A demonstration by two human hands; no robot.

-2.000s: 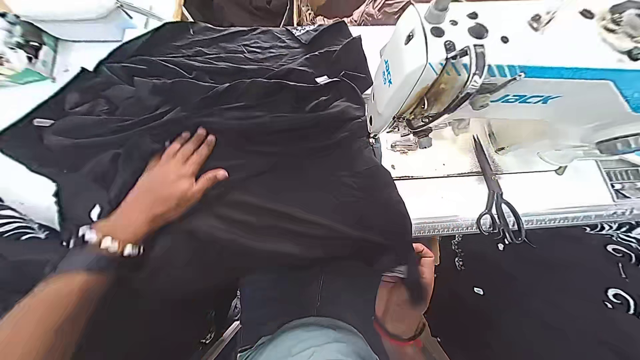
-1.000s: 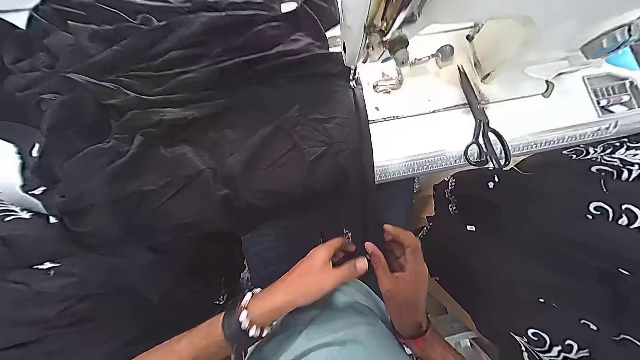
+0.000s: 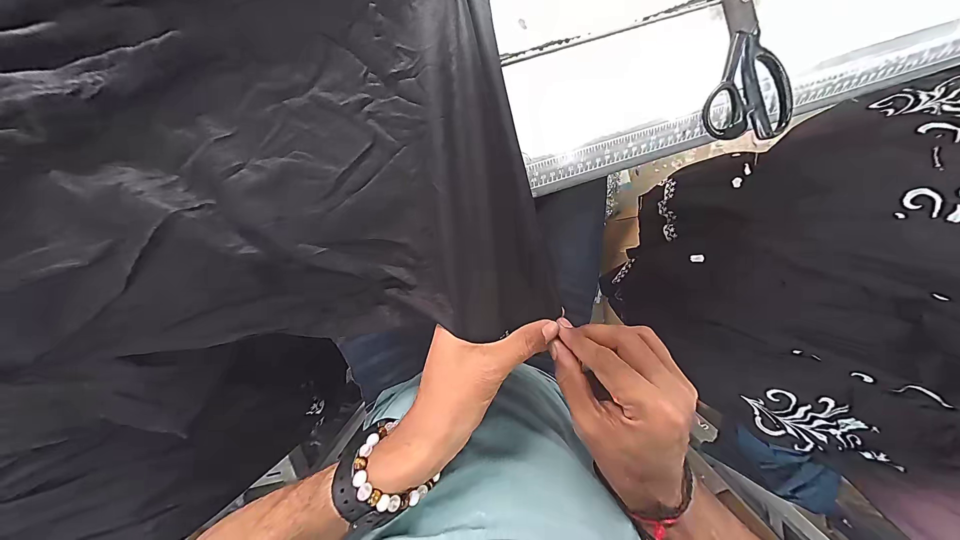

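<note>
Black fabric (image 3: pixel 300 195) spreads over the left and centre of the head view, its right edge running down to my hands. My left hand (image 3: pixel 480 367) grips the lower corner of this cloth, with the thumb on top and the fingers hidden beneath it. Fingertips of my right hand (image 3: pixel 630 375) pinch the same corner and touch the left thumb. Black-handled scissors (image 3: pixel 750 90) lie at the upper right, across the ruler edge of the white sewing machine bed (image 3: pixel 622 97), away from both hands.
A ruler strip (image 3: pixel 637 150) runs along the front edge of the machine bed. At the right hangs or lies black fabric with white embroidery-like motifs (image 3: pixel 810 300). Darker fabric with a small white mark (image 3: pixel 240 405) is at the lower left.
Two seconds ago my left hand lay flat on the cloth; it has moved right to join the right hand at the fabric's corner. The view has moved down and closer.
</note>
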